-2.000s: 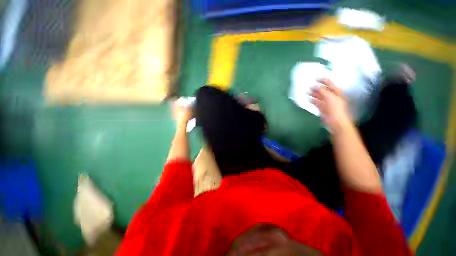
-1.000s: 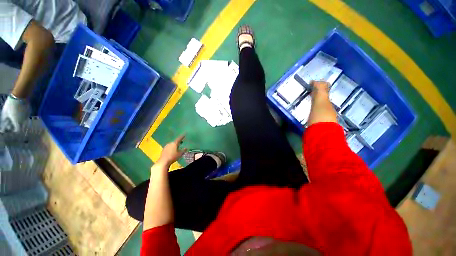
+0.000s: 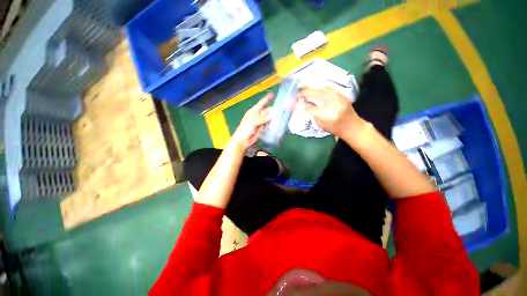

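Note:
A pale silver sheet-metal bracket point(image 3: 281, 113) is held upright and tilted between my hands, above the floor between my knees. It is blurred. My left hand point(image 3: 254, 122) is at its left side with the fingers curled against it. My right hand point(image 3: 330, 110) grips its upper right side; the fingertips are partly hidden and blurred. Behind it, a pile of white-silver plates point(image 3: 332, 75) lies on the green floor, partly covered by my right hand.
A single plate point(image 3: 310, 44) lies by the yellow line. A raised blue crate point(image 3: 202, 87) with jumbled parts stands ahead left. A blue crate point(image 3: 498, 191) with rows of parts is at the right. Slotted stacks point(image 3: 49, 156) stand on a wooden pallet point(image 3: 118, 139) at the left.
My right hand has come out of the right crate to the middle with a bracket. My left hand, empty before, has moved to it. The view has turned, showing more of the pallet and stacks.

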